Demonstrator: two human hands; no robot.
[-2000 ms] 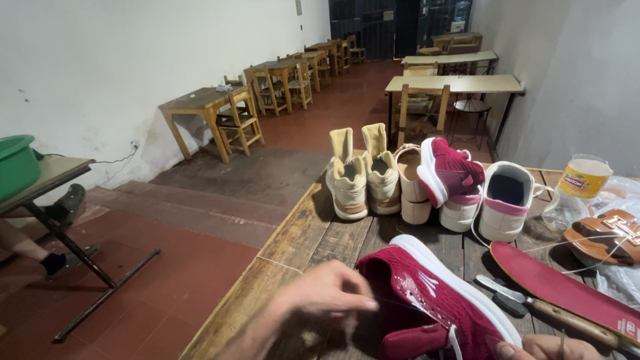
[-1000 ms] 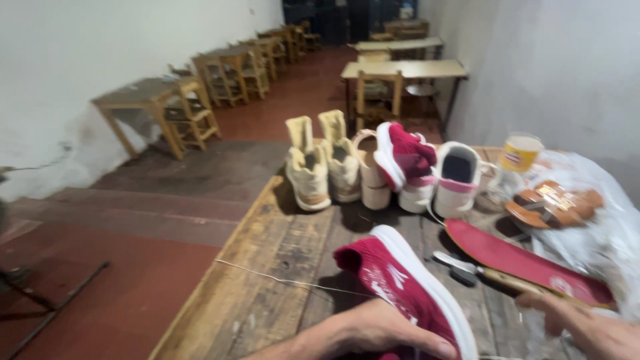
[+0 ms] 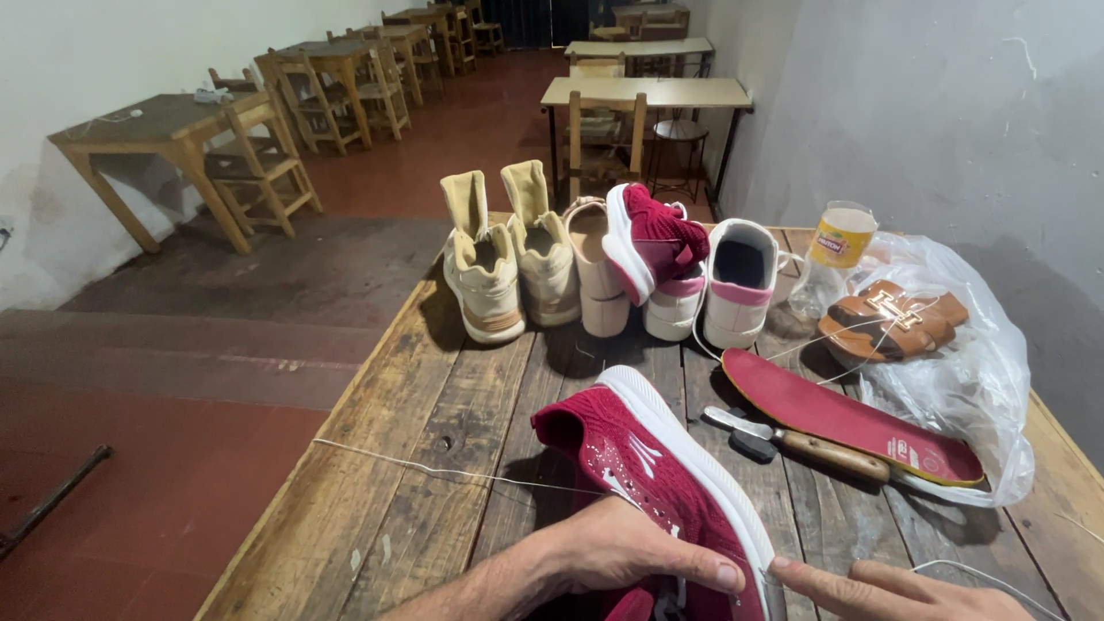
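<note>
A red knit sneaker with a white sole [image 3: 655, 457] lies tilted on its side near the front of the wooden table. My left hand [image 3: 630, 548] grips it at the toe end, the thumb pressed near the sole edge. The index fingertip of my right hand [image 3: 880, 591] is at the outer side of the sole; whether it pinches anything is hard to tell. A white thread [image 3: 448, 470] runs from the shoe's upper across the planks to the left table edge. Another stretch of thread [image 3: 975, 569] curves beside my right hand.
Behind the sneaker stand beige high-top shoes [image 3: 485, 289], white shoes [image 3: 740, 285] and another red sneaker [image 3: 651, 241] resting on them. At right lie a red insole [image 3: 845, 414], a wooden-handled tool [image 3: 832, 455], a brown sandal [image 3: 897, 323] on a plastic bag [image 3: 966, 388] and a cut plastic bottle [image 3: 837, 237].
My left hand has moved from the thread by the shoe's opening onto the shoe. My right hand, out over the tool area a second ago, is now back beside the sole.
</note>
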